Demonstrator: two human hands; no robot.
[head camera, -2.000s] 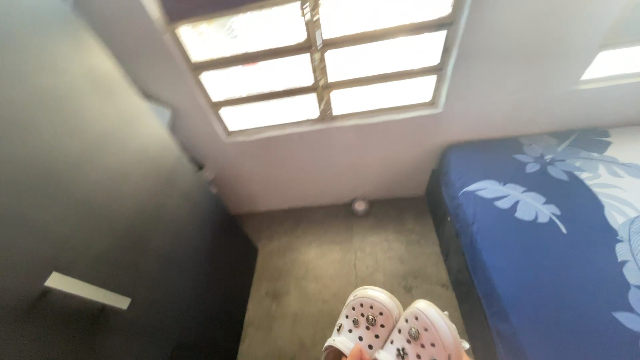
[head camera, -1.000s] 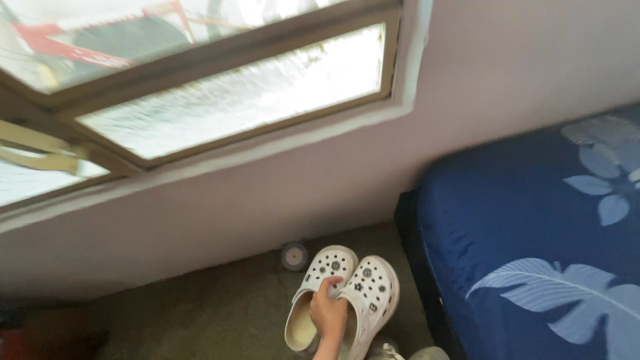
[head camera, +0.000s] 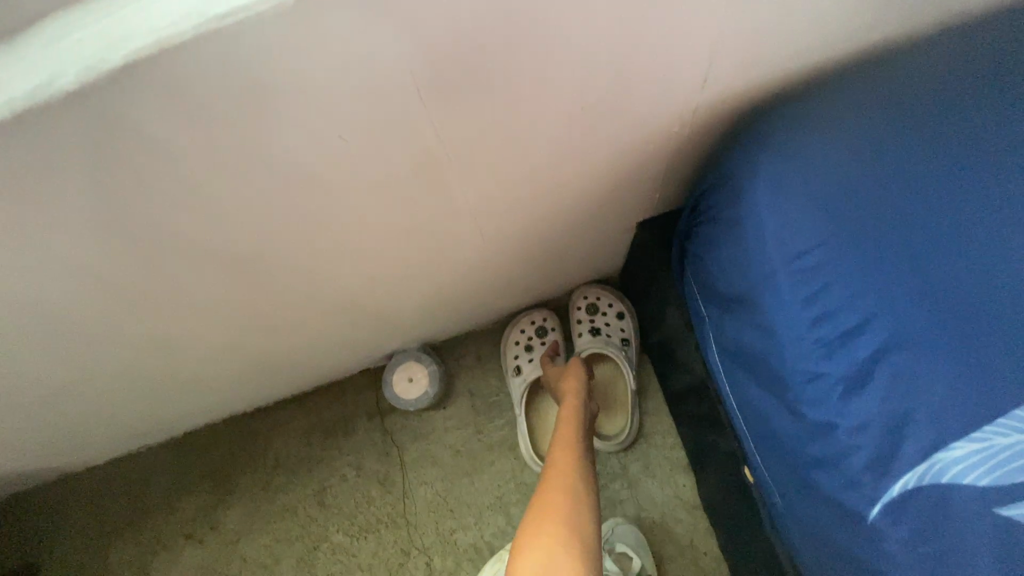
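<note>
A pair of white perforated clogs with dark charms is on the concrete floor beside the bed, toes toward the wall. My right hand reaches down between the left clog and the right clog, gripping around their inner edges. One digit lies against the left clog's upper; other fingers reach into the right clog's opening. The clogs' toes are slightly apart. Exactly how firmly each clog is held is hidden by the hand. My left hand is not in view.
A round, roll-like object with a pale centre rests against the base of the wall. At right stands a bed with a blue leaf-print cover and dark base. A white shoe shows below.
The clogs, lifted in my hand earlier, are now down at the wall beside the bed, with their toes farther apart. The view has tilted down, and the window panes have left it.
</note>
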